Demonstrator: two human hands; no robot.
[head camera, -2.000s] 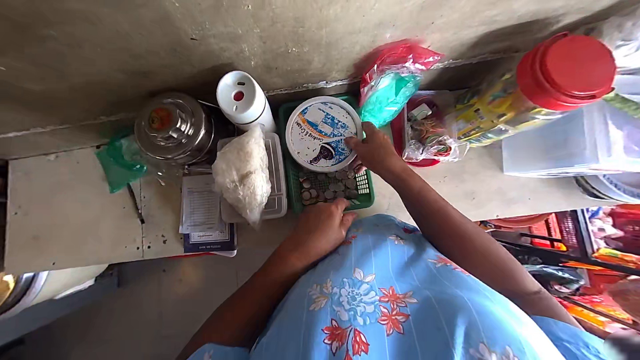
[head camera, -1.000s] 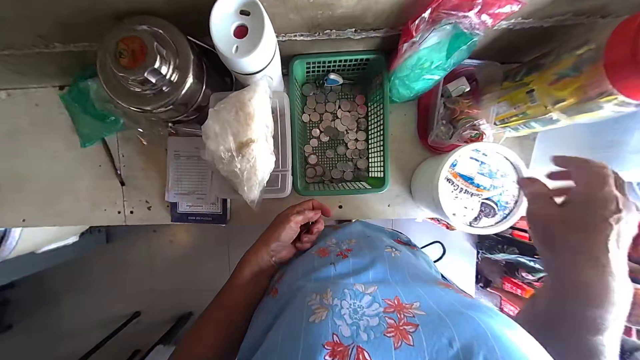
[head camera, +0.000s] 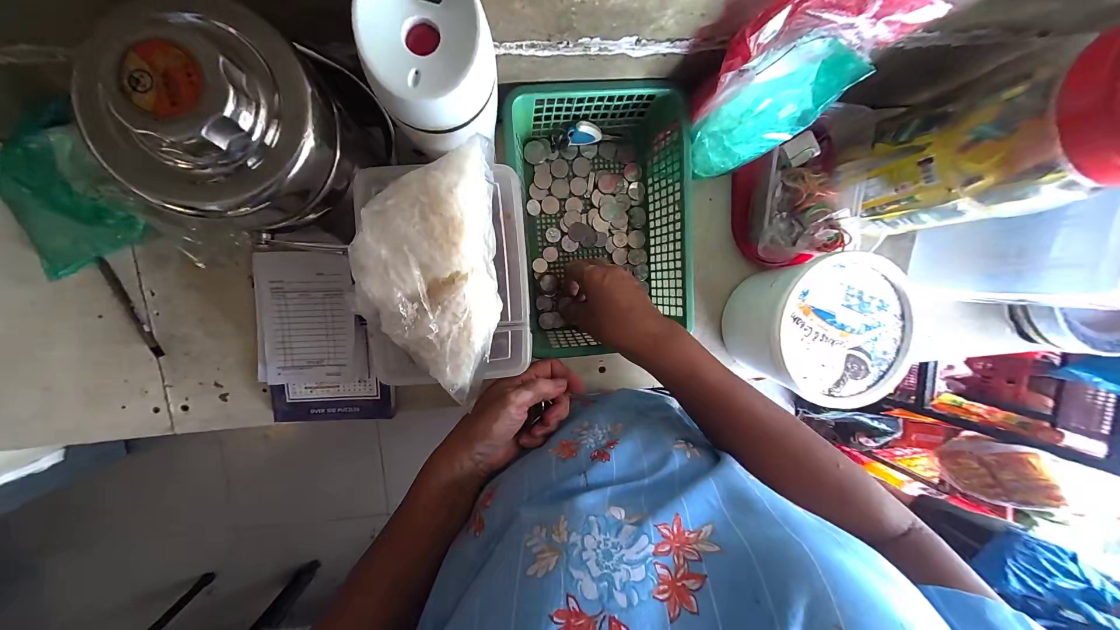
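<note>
A green plastic basket (head camera: 685, 219) holds many coins (head camera: 577, 186) and a small blue-and-white object (head camera: 584, 133). My right hand (head camera: 610, 306) reaches into its near part, fingers bent down among the coins; whether a coin is pinched there is hidden. My left hand (head camera: 525, 407) rests at the counter's front edge against the blue floral garment, its fingers curled; a small dark thing may show between them, too unclear to name. A white tub with a printed lid (head camera: 847, 328) stands to the right of the basket.
Left of the basket, a clear plastic bag of white contents (head camera: 429, 271) lies on a lidded plastic container (head camera: 514, 262). Farther left are a steel jug (head camera: 210, 114), papers (head camera: 306, 315) and a pen (head camera: 129, 306). A red-lidded jar (head camera: 962, 149) and a red tray of rubber bands (head camera: 809, 206) are at right.
The tub, which covered part of the basket at first, now stands to its right. My right hand has gone from beside the tub into the basket. My left hand has stayed near the counter edge.
</note>
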